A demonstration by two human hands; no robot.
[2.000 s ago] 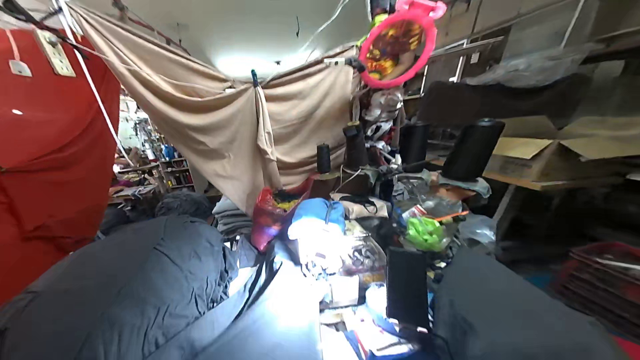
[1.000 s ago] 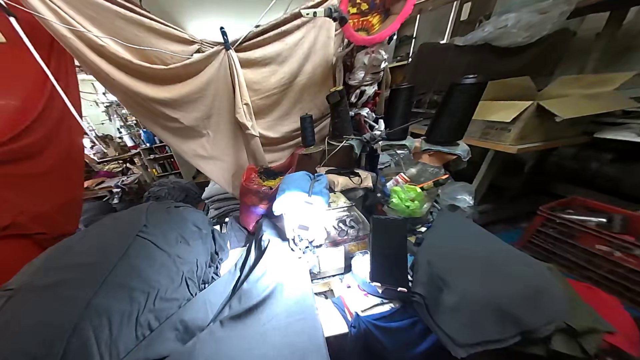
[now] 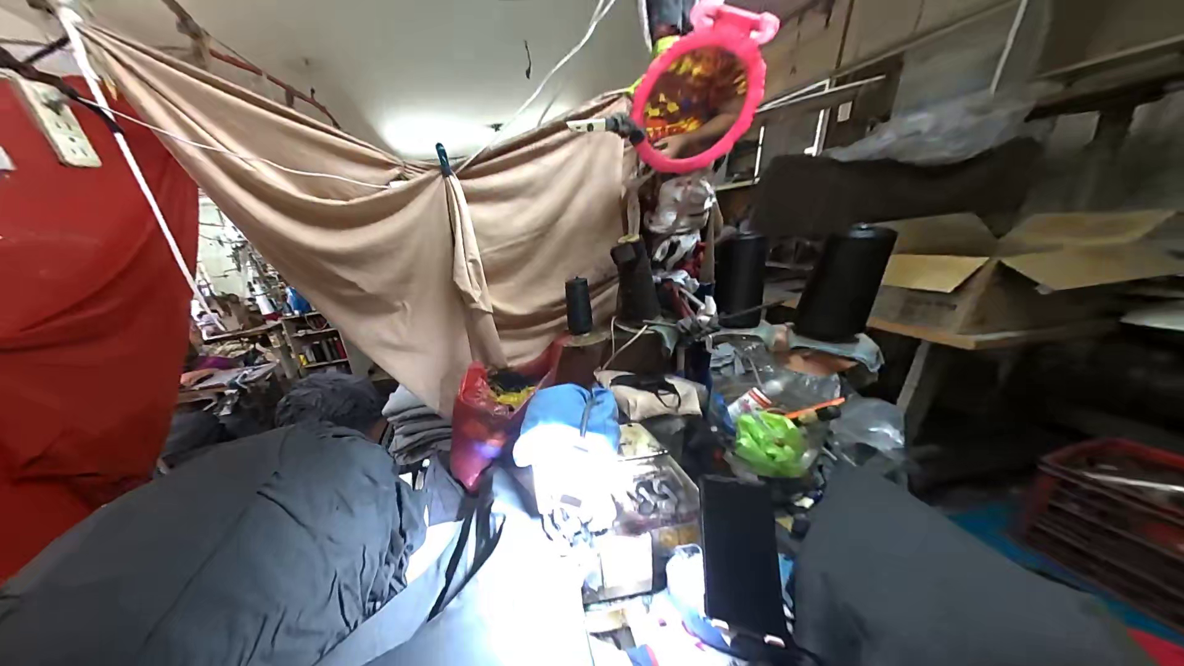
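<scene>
Neither of my hands shows in the head view. Dark grey fabric is heaped at the lower left, and pale grey cloth under a bright light lies beside it. A machine part under a blue cloth cover stands near the centre, partly lost in glare. A dark phone-like screen is upright to its right. More dark grey fabric lies at the lower right. Black thread cones stand behind, near a green plastic bag and a red plastic bag.
A beige cloth hangs across the back, with a red cloth at the left. A pink-rimmed round mirror hangs above. At the right are an open cardboard box and a red plastic crate.
The view swung down and right, then back up and left. No move of a hand can be seen.
</scene>
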